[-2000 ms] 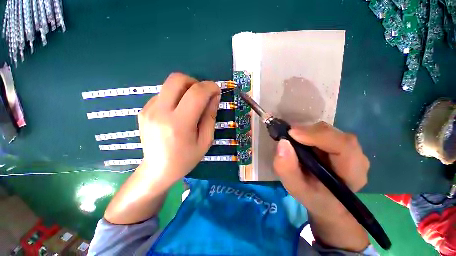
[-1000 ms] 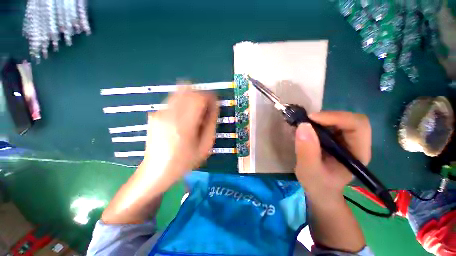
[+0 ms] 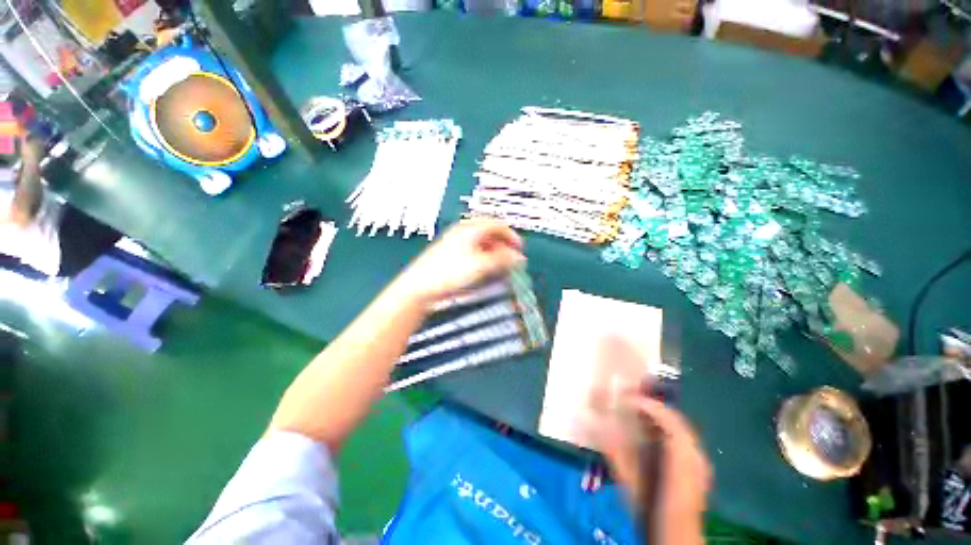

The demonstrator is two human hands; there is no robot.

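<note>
My left hand (image 3: pixel 474 256) is blurred and grips the upper end of the green circuit board panel (image 3: pixel 529 310), which is off the work board. Several white LED strips (image 3: pixel 458 339) hang from the panel towards the lower left. My right hand (image 3: pixel 660 447) is blurred over the lower right of the pale work board (image 3: pixel 596 325) and holds the black soldering iron (image 3: pixel 653 468); its tip cannot be made out.
Finished assemblies (image 3: pixel 410 176), a stack of unsoldered LED strips (image 3: pixel 554 170) and a heap of green PCB panels (image 3: pixel 735 224) lie across the bench. A phone (image 3: pixel 292 247) lies left, a round tin (image 3: pixel 823 431) right. A blue fan (image 3: pixel 202 117) and purple stool (image 3: pixel 133 298) stand left.
The view has tilted up and widened. My left hand has taken hold of the panel, and the panel with its strips has come off the work board to the left. The iron has left the panel.
</note>
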